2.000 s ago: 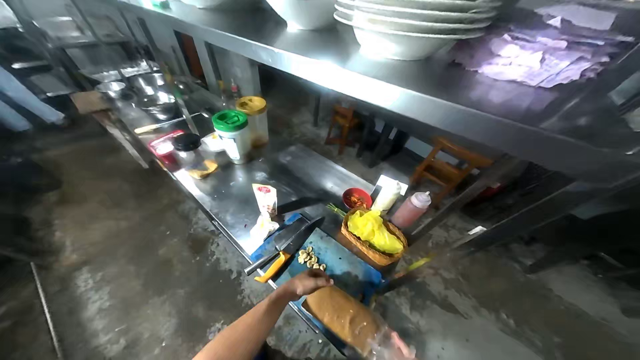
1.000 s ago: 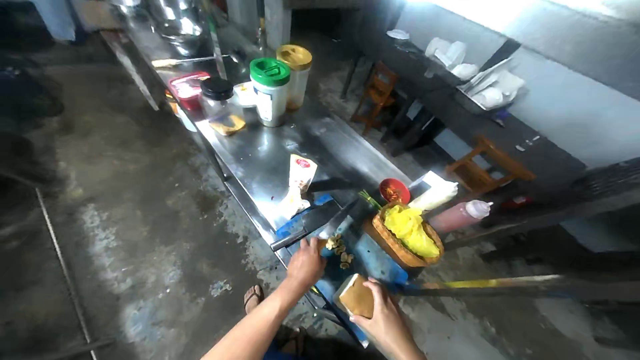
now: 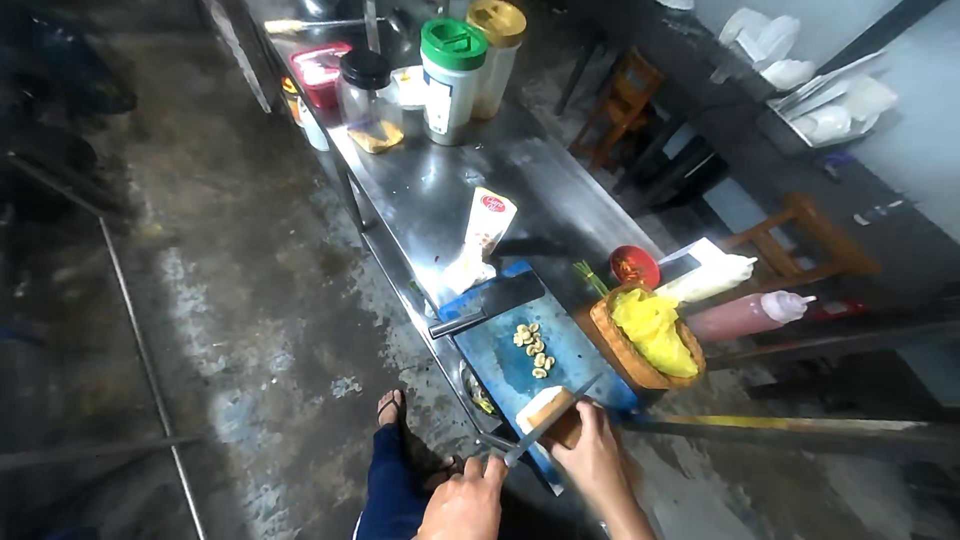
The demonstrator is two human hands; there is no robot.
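Observation:
My left hand (image 3: 463, 504) grips a knife (image 3: 541, 429) by its handle, the blade slanting across a piece of bread (image 3: 537, 409). My right hand (image 3: 594, 454) holds the bread from its right side, at the near end of a blue cutting board (image 3: 491, 358). Small pale slices (image 3: 538, 348) lie mid-board. Across the board's far end rests a cleaver (image 3: 514, 292) with a metal handle. Whether the blade has cut into the bread cannot be told.
A wicker basket (image 3: 604, 328) holding yellow plastic, a red bowl (image 3: 646, 262) and a pink squeeze bottle (image 3: 735, 318) stand right of the board. Beyond it on the steel table are a white-and-red packet (image 3: 491, 219), a black-lidded jar (image 3: 366, 105) and a green-lidded container (image 3: 448, 94).
The left hand, on the board near the slices one second ago, is now lower, holding the knife over the bread. Two seconds ago, an orange-handled knife lay beside the cleaver. The view has tilted.

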